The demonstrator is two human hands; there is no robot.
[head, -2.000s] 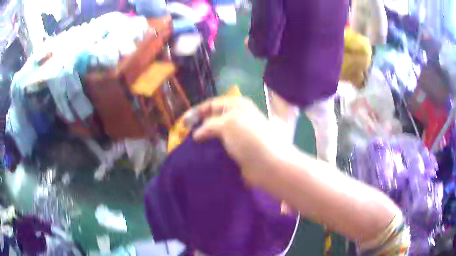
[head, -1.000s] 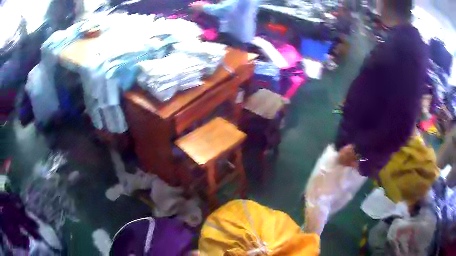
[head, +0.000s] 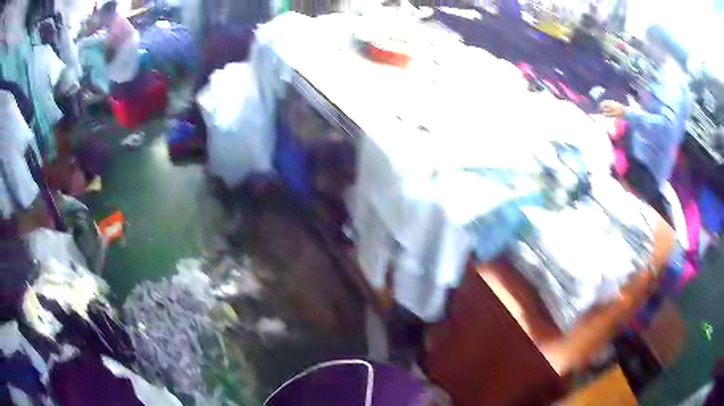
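Observation:
A purple cloth thing [head: 337,386] with a thin pale cord or edge arching over it is cut off by the bottom edge, nearest to me. Neither of my hands is in the picture. In front stands a brown wooden table [head: 484,349], heaped with white and pale blue garments [head: 421,182] that hang over its near side. The whole view is blurred.
An orange-yellow stool top [head: 595,390] is at the table's lower right. Scraps or clear plastic [head: 179,317] lie on the green floor [head: 151,214] at left. A person in light blue [head: 663,119] is at the far right, another person [head: 121,47] at the far left.
My view has swung left, so the table fills more of the picture. My left or right hand, seen on purple cloth two seconds ago, is gone. The yellow bundle and the person in purple are out of view.

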